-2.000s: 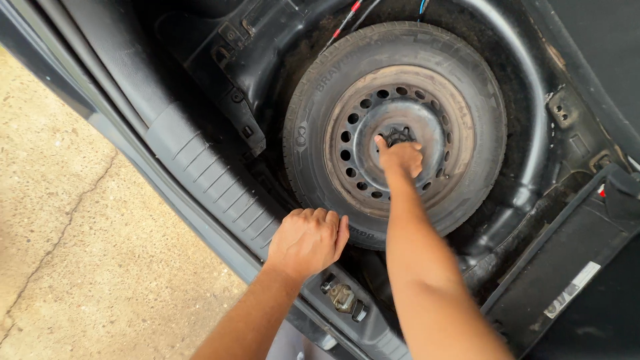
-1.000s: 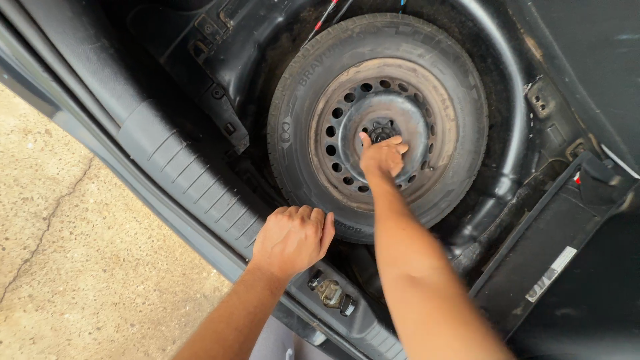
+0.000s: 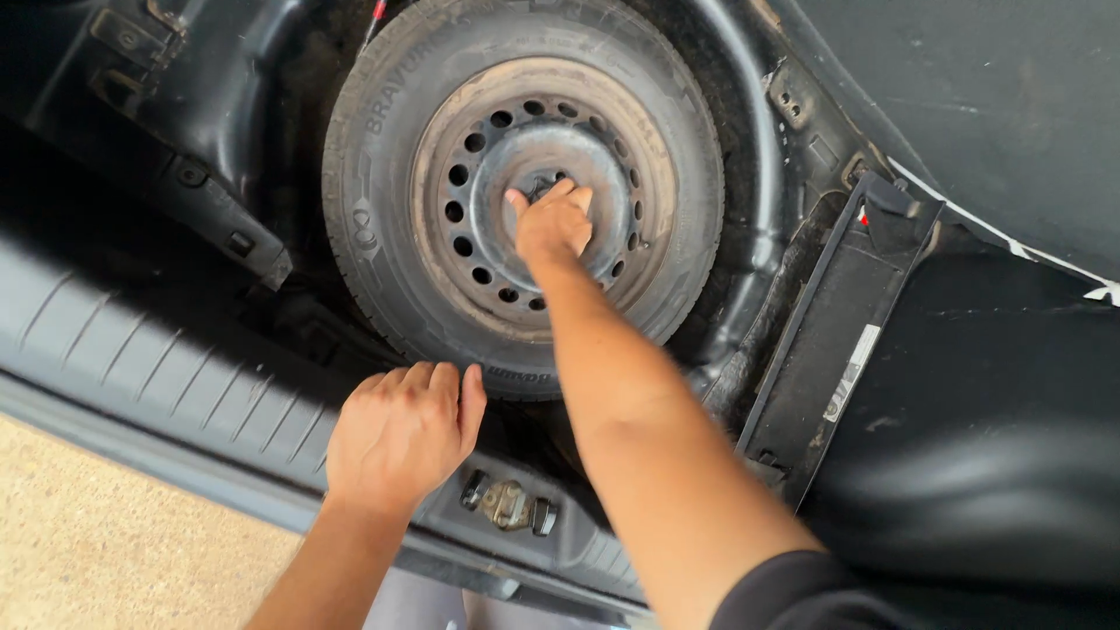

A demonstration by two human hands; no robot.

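A spare wheel lies flat in the well of a car boot, its black tyre (image 3: 372, 192) around a steel rim (image 3: 437, 254) with brownish dirt and a ring of round holes. At the hub my right hand (image 3: 556, 219) is closed around a dark hold-down knob (image 3: 541, 184), most of it hidden by the fingers; the thumb points up and left. My left hand (image 3: 402, 433) rests with curled fingers over the inner edge of the ribbed plastic boot sill (image 3: 175, 376), beside the tyre's lower edge. Its fingertips are out of sight.
Below the wheel, a metal latch striker (image 3: 507, 506) is set in the sill trim. A black plastic tray (image 3: 831, 341) with a label lies right of the well, next to dark boot lining (image 3: 989, 367). Concrete ground (image 3: 114, 534) shows at the lower left.
My right hand stays at the hub, its fingers and wrist turned somewhat between frames. My left hand remains on the sill. The view has shifted slightly.
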